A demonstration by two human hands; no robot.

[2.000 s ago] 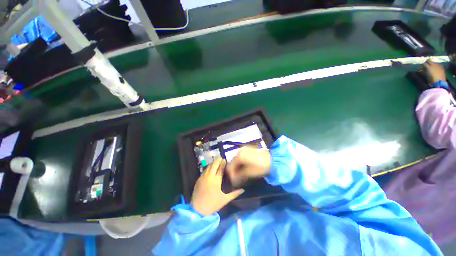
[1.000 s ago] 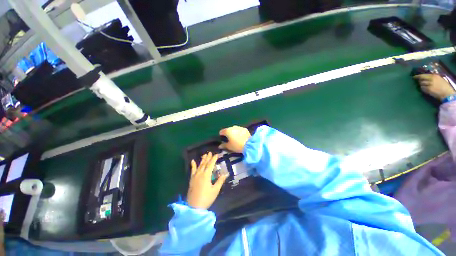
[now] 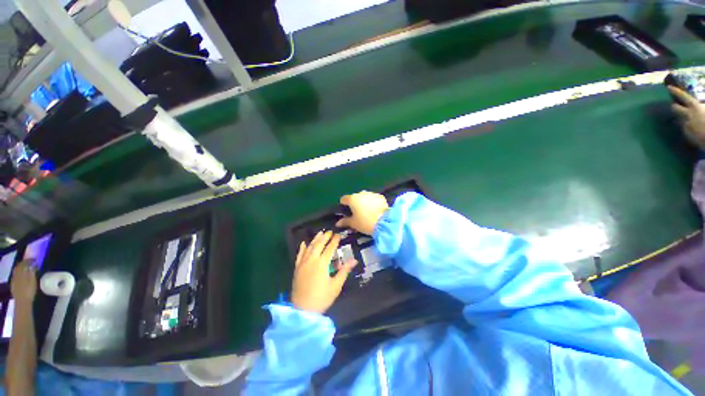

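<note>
An opened tablet (image 3: 371,261) lies in a black foam tray (image 3: 354,298) in front of me, with silver and dark insides showing between my hands. My left hand (image 3: 317,272) rests on the tablet's left part with its fingers spread. It holds nothing that I can see. My right hand (image 3: 363,213) is at the far side of the tablet, with fingers bent down onto its edge. Its fingertips are partly hidden, so I cannot tell if they hold something. My right sleeve covers the tablet's right part.
A second opened tablet (image 3: 178,278) lies in its foam tray at the left. Farther left are a white tape roll (image 3: 58,284) and another person's arm (image 3: 23,309) over lit units. A white post (image 3: 185,151) stands behind. Another person's hand (image 3: 690,116) works at the far right.
My right hand has moved from the tablet's near middle to its far edge, and my left hand has spread flatter. Another person's arm has come in at the left.
</note>
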